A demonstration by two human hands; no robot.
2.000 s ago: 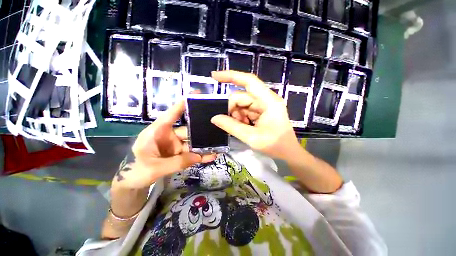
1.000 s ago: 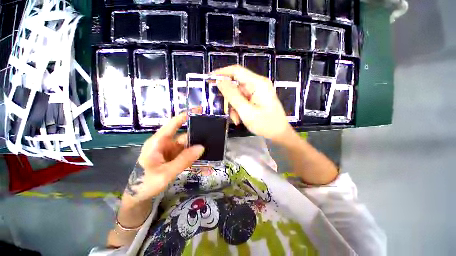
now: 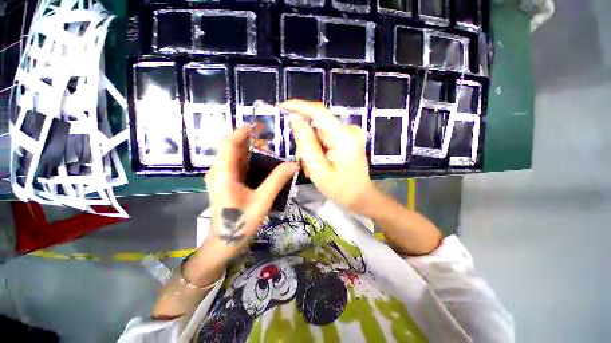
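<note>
A flat housing [image 3: 273, 161] with a clear upper half and a black lower half is held over the front edge of the blister tray, tilted. My left hand [image 3: 244, 181] grips it by its left side and lower part, with the thumb across the black half. My right hand [image 3: 328, 151] is at its upper right, fingertips by the top corner and right edge. The fingers hide part of the rim, and I cannot tell whether the right fingertips pinch it. The black blister tray [image 3: 268, 59] holds rows of similar housings.
White lattice waste [image 3: 57, 100] with dark pieces in it lies left of the tray. The green bench top [image 3: 512, 100] shows at the right. A red object [image 3: 50, 231] and yellow floor lines are below the bench at left.
The housing has tilted from upright. My left hand has moved up along its side, its thumb now reaching across to the right edge. My right hand stays at the upper right.
</note>
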